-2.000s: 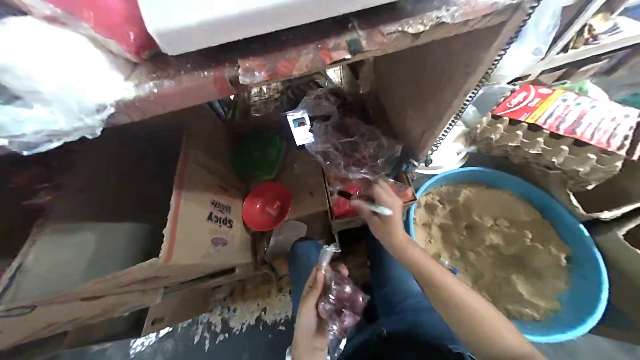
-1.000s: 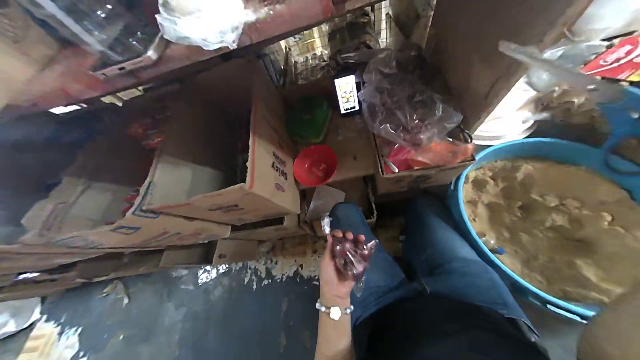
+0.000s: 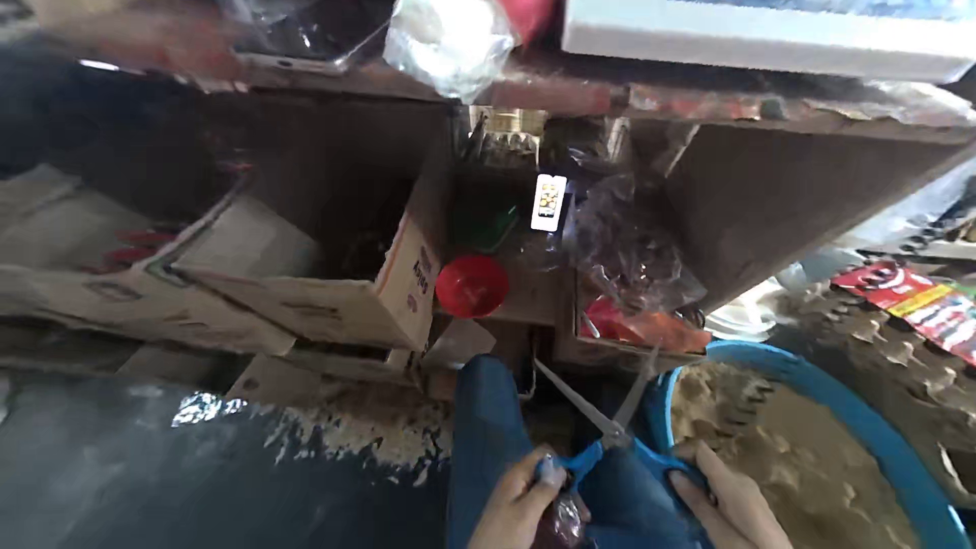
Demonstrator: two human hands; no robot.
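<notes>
A pair of scissors with blue handles (image 3: 612, 435) is held in front of my lap, its blades spread apart and pointing away from me. My left hand (image 3: 522, 499) grips one handle loop and also has a clear plastic bag with dark reddish contents (image 3: 563, 520), partly hidden under the fingers. The other handle loop is in my right hand (image 3: 728, 496). Beyond the blades, clear plastic bags (image 3: 637, 248) lie over a cardboard box with red and orange plastic (image 3: 640, 326) inside.
A red bowl (image 3: 472, 286) stands beside an opened cardboard box (image 3: 400, 293). A blue tub (image 3: 846, 389) of brown powdery material is at the right, near an egg tray (image 3: 869, 328). A shelf edge (image 3: 686, 103) crosses above. A lit screen (image 3: 548, 203) sits at the back.
Scissors, unseen in the earlier frames, are now between my two hands, blades apart. My right hand, not visible one second ago, is back in view. The bag remains with my left hand.
</notes>
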